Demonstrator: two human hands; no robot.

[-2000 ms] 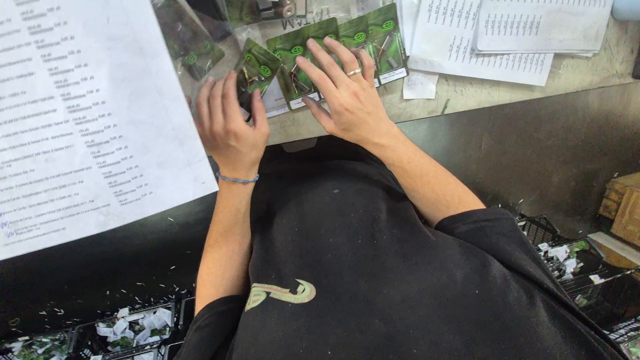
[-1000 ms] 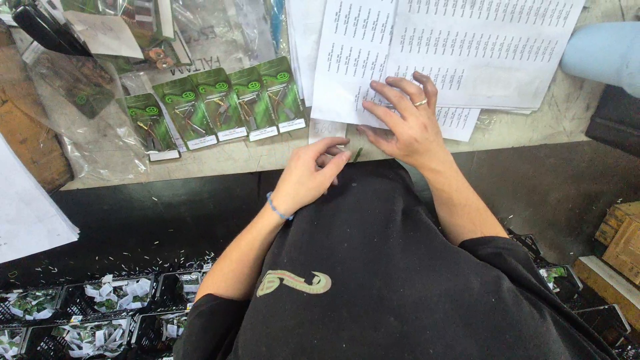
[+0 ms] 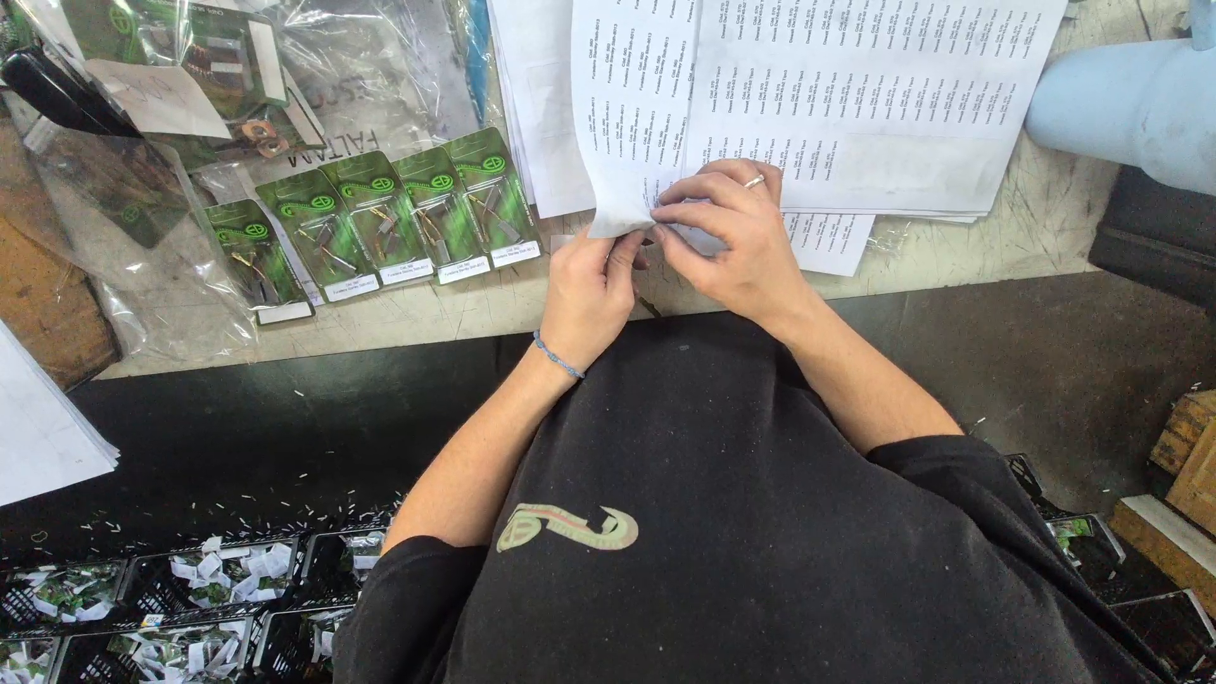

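Note:
My left hand (image 3: 594, 290) and my right hand (image 3: 731, 237) meet at the lower corner of a sheet of printed labels (image 3: 632, 104). Both hands pinch that corner, which is lifted and curled off the papers below. To the left lie several green blister cards in a slanting row, each with small wired parts, probably carbon brushes. The rightmost card (image 3: 494, 195) bears a white label at its bottom edge, and the leftmost card (image 3: 255, 261) has a white strip there. Whether a label is coming off the sheet is hidden by my fingers.
More printed sheets (image 3: 855, 114) lie under and right of my hands. At the right are a light blue container (image 3: 1126, 114) and a dark box (image 3: 1154, 233). Clear plastic bags (image 3: 142, 237) cover the bench's left end. Black crates (image 3: 214, 579) of packets stand below the bench.
My hands have left the row of blister cards, where they were two seconds ago. Since one second ago they have come together, and the label sheet's corner is now lifted. The view has shifted.

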